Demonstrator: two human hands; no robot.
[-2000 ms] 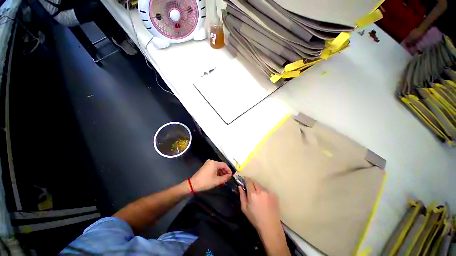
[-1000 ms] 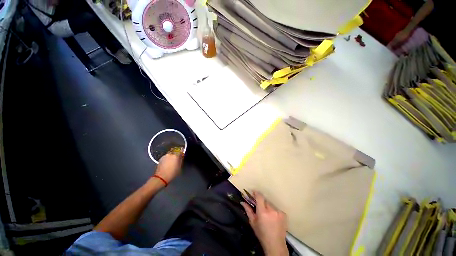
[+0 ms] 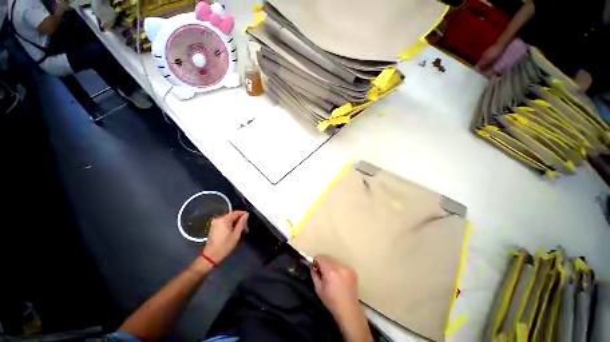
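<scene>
A beige-grey bag panel [image 3: 391,244] lies flat at the table's front edge, with yellow binding tape along its left and right sides and two darker grey tabs at its far edge. My right hand [image 3: 336,284] is at the panel's near left edge, closed around thread snips [image 3: 309,263] that are mostly hidden by the fingers. My left hand [image 3: 225,236] is in the air in front of the table, overlapping the bin's right rim in view. Its fingertips are close together; whether they hold anything is too small to tell.
A white-rimmed bin [image 3: 184,226] stands on the floor. A tall panel stack [image 3: 314,63], cat-face fan [image 3: 196,57] and amber bottle [image 3: 253,81] stand farther back. More panel stacks [image 3: 535,120] [image 3: 540,297] are at right. Other people are at the far side and upper left.
My left hand went from the panel's corner down over the bin, and is now raised slightly back toward the table. My right hand stays by the panel with the snips. The view has shifted.
</scene>
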